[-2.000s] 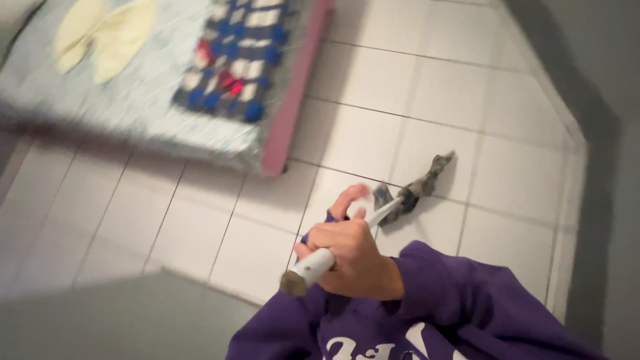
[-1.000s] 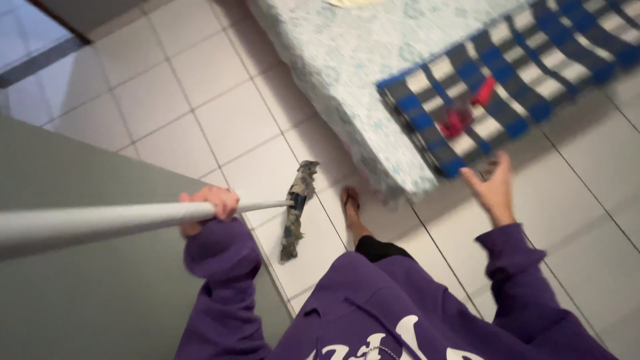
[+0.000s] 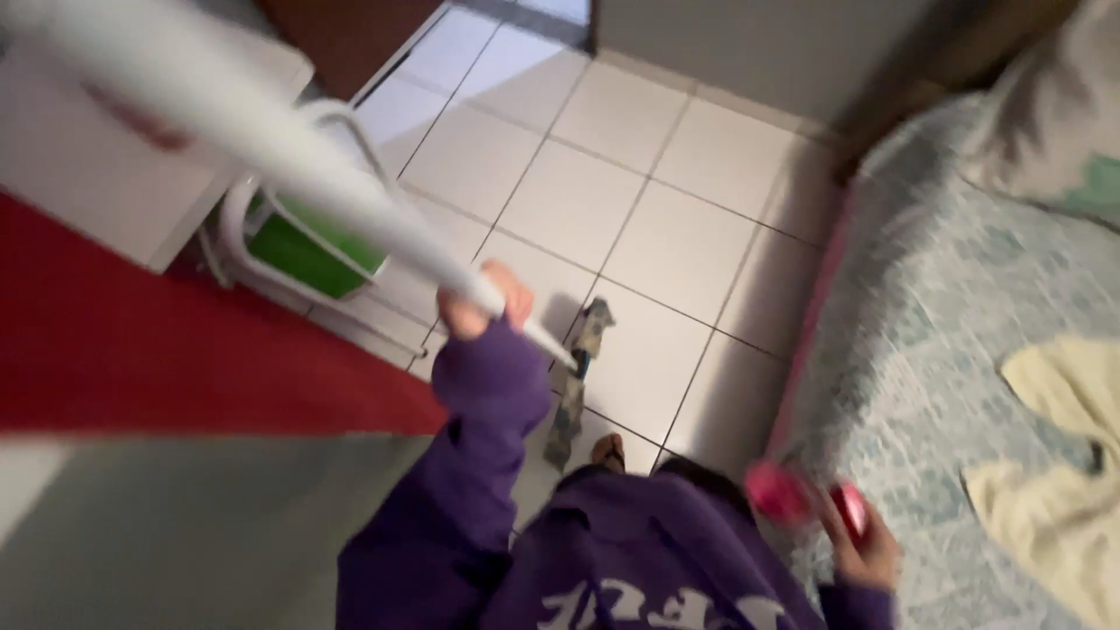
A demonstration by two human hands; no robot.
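Observation:
My left hand [image 3: 486,300] is closed around a long white pole [image 3: 350,192] that runs from the upper left down to the floor. At the pole's lower end a mop or broom head wrapped in a patterned grey cloth [image 3: 570,407] lies on the tiles, just ahead of my sandalled foot [image 3: 609,451]. My right hand [image 3: 866,547], at the lower right beside the bed, holds a blurred red and pink object [image 3: 849,509]; its kind is not plain.
A bed with a pale blue-green patterned cover [image 3: 927,350] stands on the right, with a cream cloth [image 3: 1050,472] on it. At left are a white tabletop [image 3: 157,201], a white tubular frame [image 3: 262,271] around something green [image 3: 306,249], and a red surface [image 3: 219,367]. A doorway is at the top.
My right hand, open and bare one second ago, now holds the red and pink object. Earlier a similar red thing lay on the checked cloth on the bed. The view has swung strongly.

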